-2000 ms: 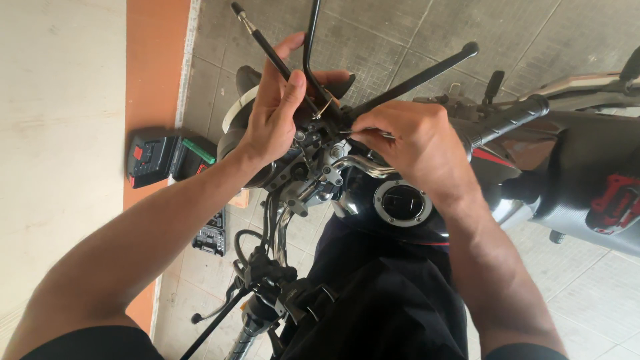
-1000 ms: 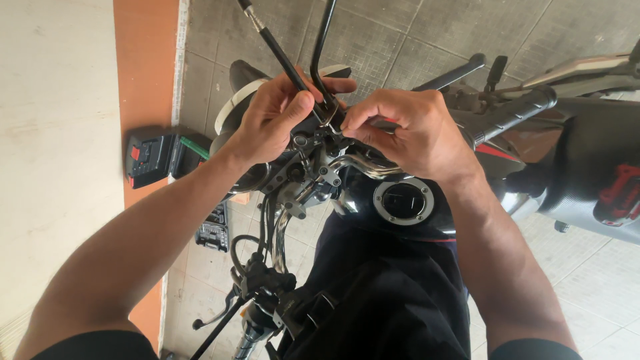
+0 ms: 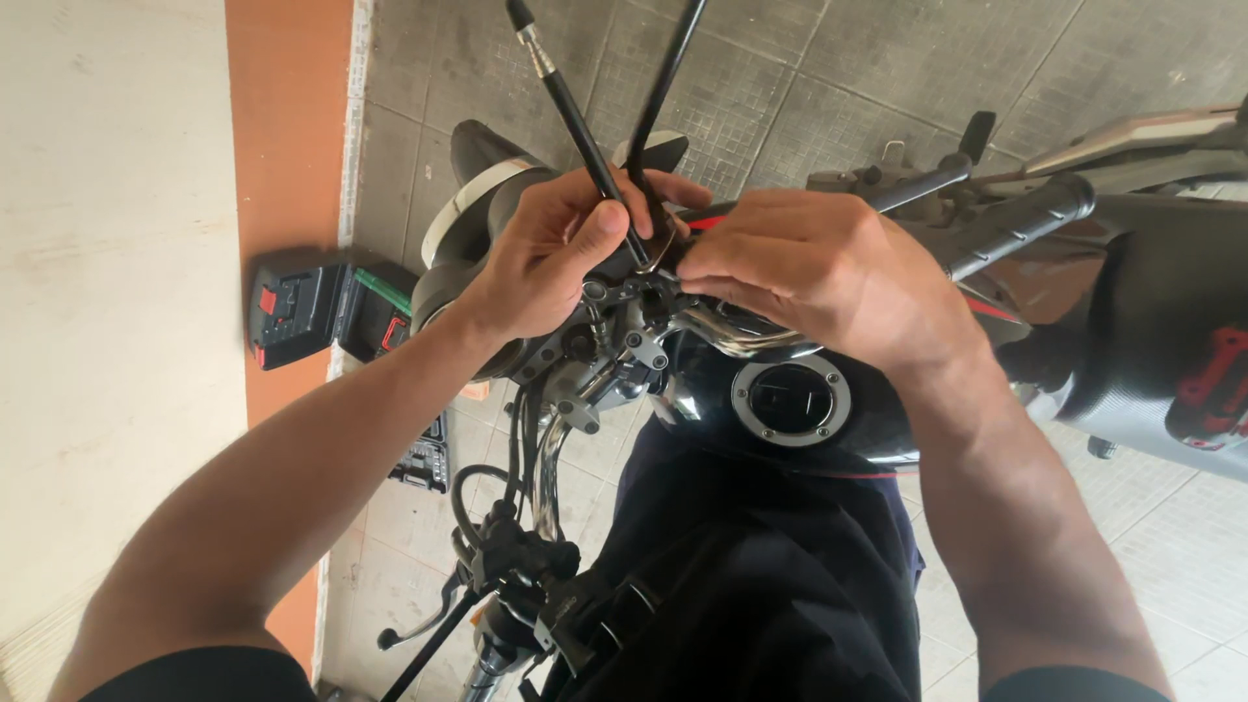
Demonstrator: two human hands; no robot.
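My left hand (image 3: 561,249) is closed around a slim black rod (image 3: 582,127) with a bare metal section near its upper end. Beside it rises a bent black stem (image 3: 665,88), which passes behind the fingers. My right hand (image 3: 809,258) has its fingertips pinched together at the handlebar mount, close to the rod's lower end; what lies between them is hidden. Just below are the chrome handlebar (image 3: 746,339) and the metal clamps (image 3: 639,351) of a motorcycle. The round fuel cap (image 3: 792,400) sits on the black tank under my right wrist.
An open black tool case (image 3: 297,310) lies by the wall at left, with a socket set (image 3: 426,463) lower down. The rubber grip (image 3: 1024,224) sticks out at right. Another lever and switch cluster (image 3: 517,561) is at lower left. The tiled floor (image 3: 877,78) surrounds the motorcycle.
My left hand has moved down along the rod since two seconds ago, to near its lower end. My right hand stays pinched at the mount.
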